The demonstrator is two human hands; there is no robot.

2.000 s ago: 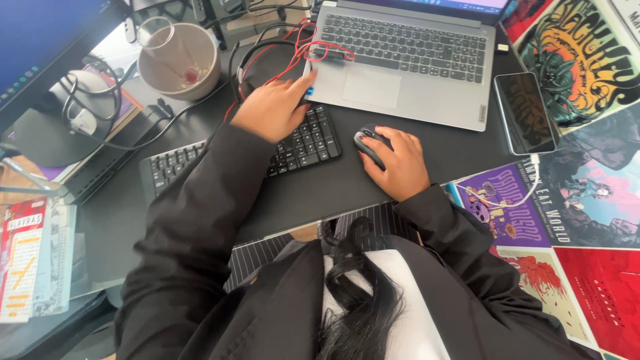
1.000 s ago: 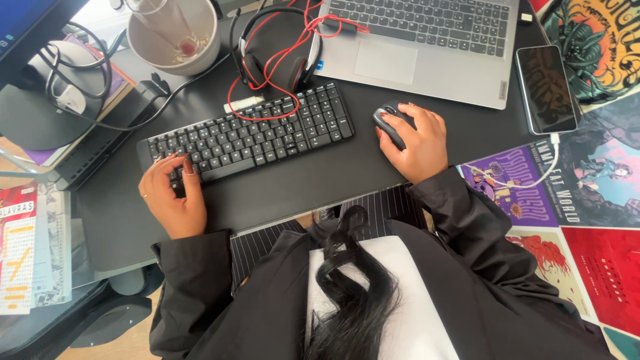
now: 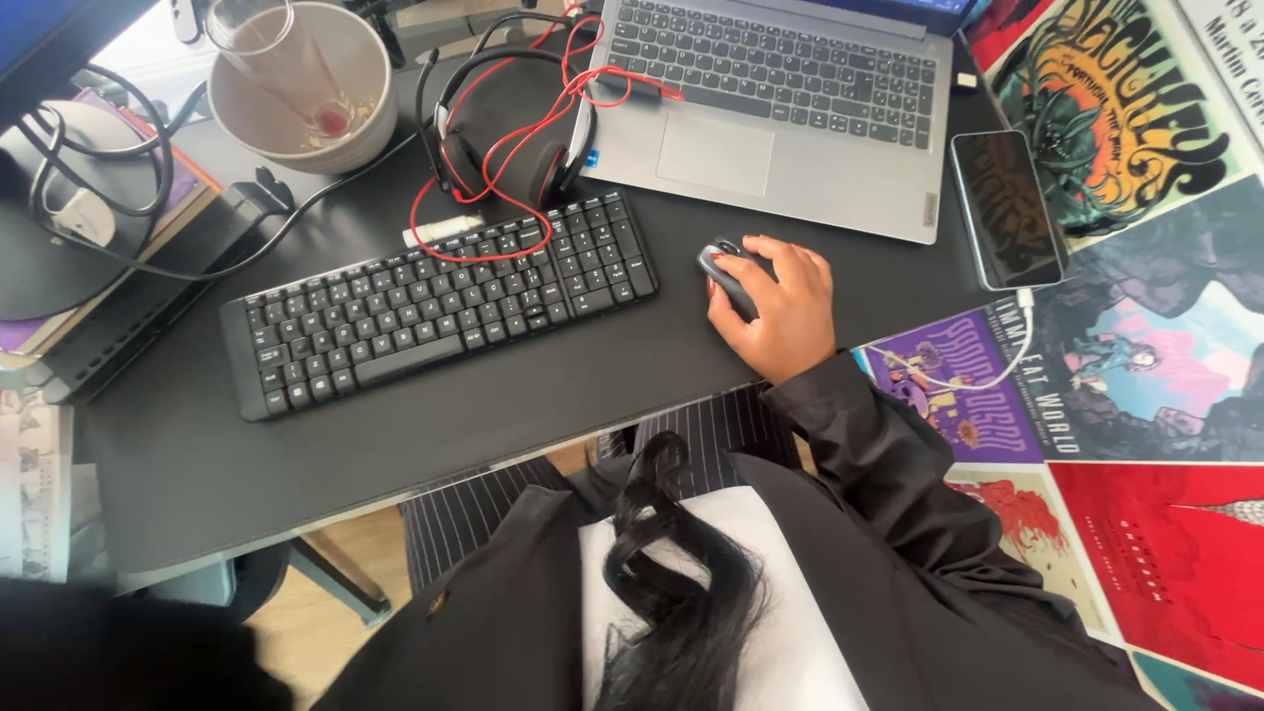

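Note:
My right hand (image 3: 778,306) rests over a dark grey computer mouse (image 3: 729,276) on the black desk mat, fingers curved on its top and side. My left hand is out of view; a blurred dark shape, perhaps a sleeve, fills the lower left corner. Left of the mouse lies a black keyboard (image 3: 444,311), tilted on the mat. A red cable (image 3: 538,128) loops over the headset (image 3: 462,163) and onto the keyboard's upper edge. Above the mouse stands an open silver laptop (image 3: 800,188).
A smartphone (image 3: 1007,212) with a white cable (image 3: 1024,341) plugged in lies at the right, beside posters (image 3: 1155,346). A pot (image 3: 370,118) holding a glass (image 3: 286,74) stands at the upper left. Near it are a monitor stand (image 3: 59,267) and black cables (image 3: 232,269).
My left hand has gone from over the headset to the keyboard's left end, then out of view. My right hand stays on the mouse.

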